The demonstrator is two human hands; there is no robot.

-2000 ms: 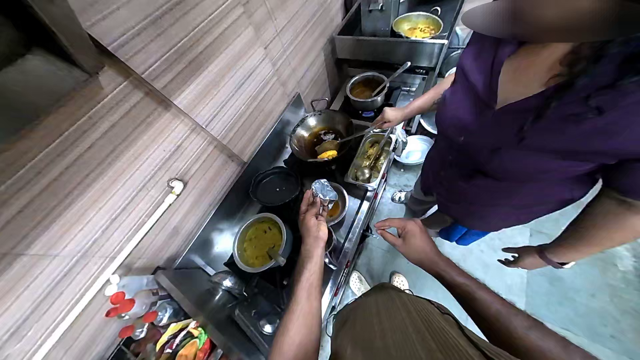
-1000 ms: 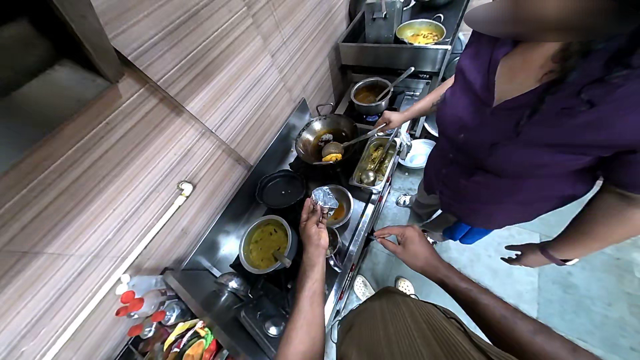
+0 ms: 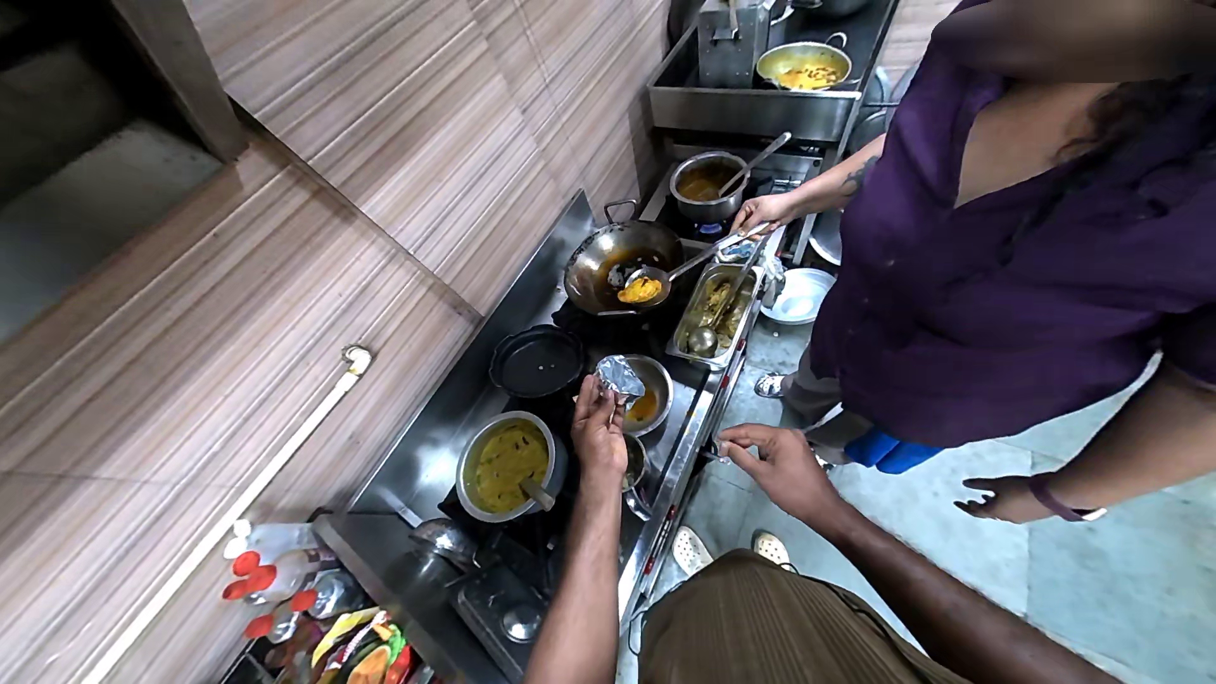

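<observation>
My left hand holds a crumpled piece of aluminium foil above a steel bowl of orange liquid. My right hand is at the counter's front edge, thumb and forefinger pinched on something small and shiny, too small to name. A steel pot of yellow-green curry with a spoon in it stands left of my left hand. Behind it lies a black round pan. A co-worker's hand holds a skimmer with an orange fried piece over a dark wok.
A steel tray of food with a ladle sits along the counter edge. Farther back are a pot over a blue flame and a pan of yellow food. The co-worker stands at the right. Red-capped bottles are at lower left.
The co-worker's skimmer with the orange piece has risen from low in the wok. Both my hands stay in nearly the same places, the foil still in my left.
</observation>
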